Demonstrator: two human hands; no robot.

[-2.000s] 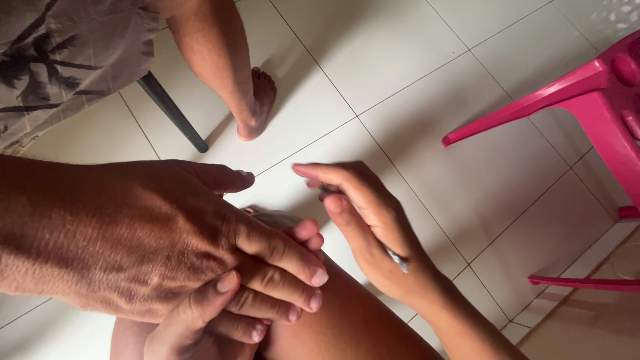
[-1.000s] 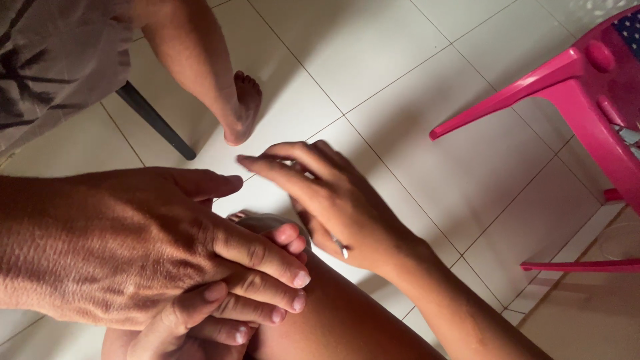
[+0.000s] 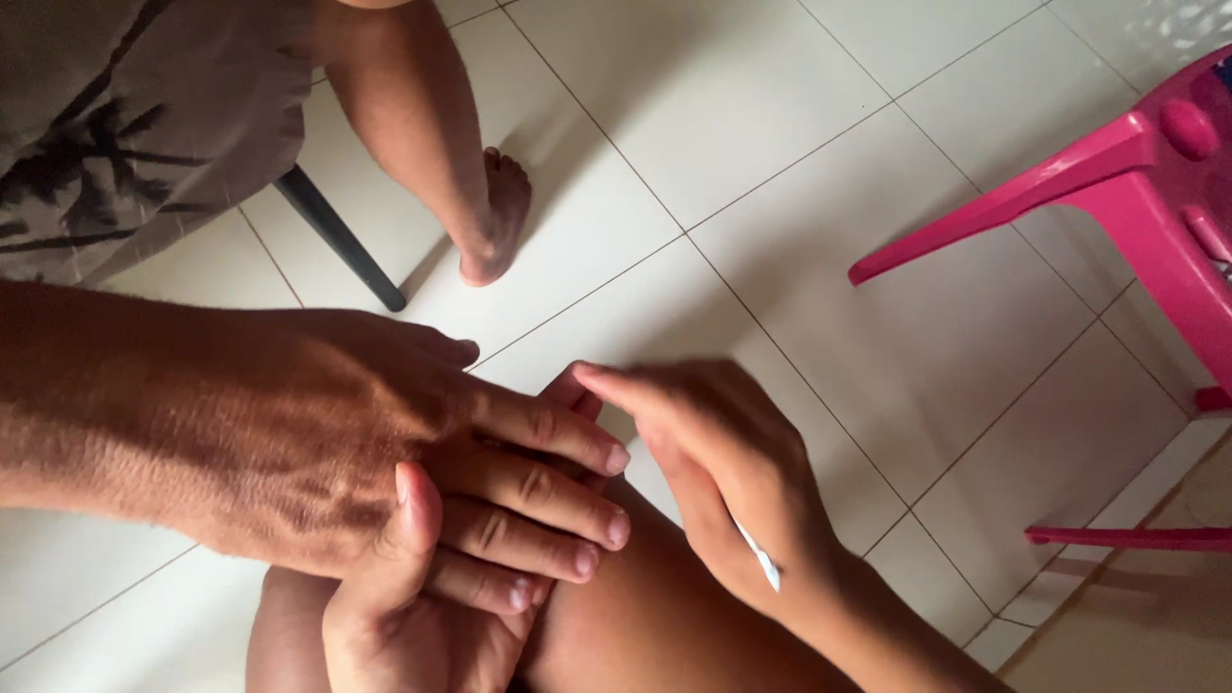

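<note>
My left hand (image 3: 433, 621) comes up from the bottom edge, its palm under another person's hand (image 3: 327, 433) and its thumb resting on the back of that hand. The other person's hand lies palm down, fingers pointing right. My right hand (image 3: 741, 462) is just right of those fingers, bent inward, its extended fingertip close to fingertips that show beyond them; contact is unclear. A thin object with a white pointed end (image 3: 767, 568), perhaps a cotton swab, sticks out by the heel of my right hand. The rest of it is hidden.
Below the hands is a bare knee and thigh (image 3: 664, 597). At upper left are a person's bare foot (image 3: 496, 221), patterned grey cloth (image 3: 173, 144) and a dark chair leg (image 3: 342, 241). A pink plastic chair (image 3: 1126, 164) stands at right on the white tiled floor (image 3: 770, 173).
Since one second ago my right hand has shifted right and slightly down, away from above the other person's thumb. My left hand keeps its hold on the other person's hand.
</note>
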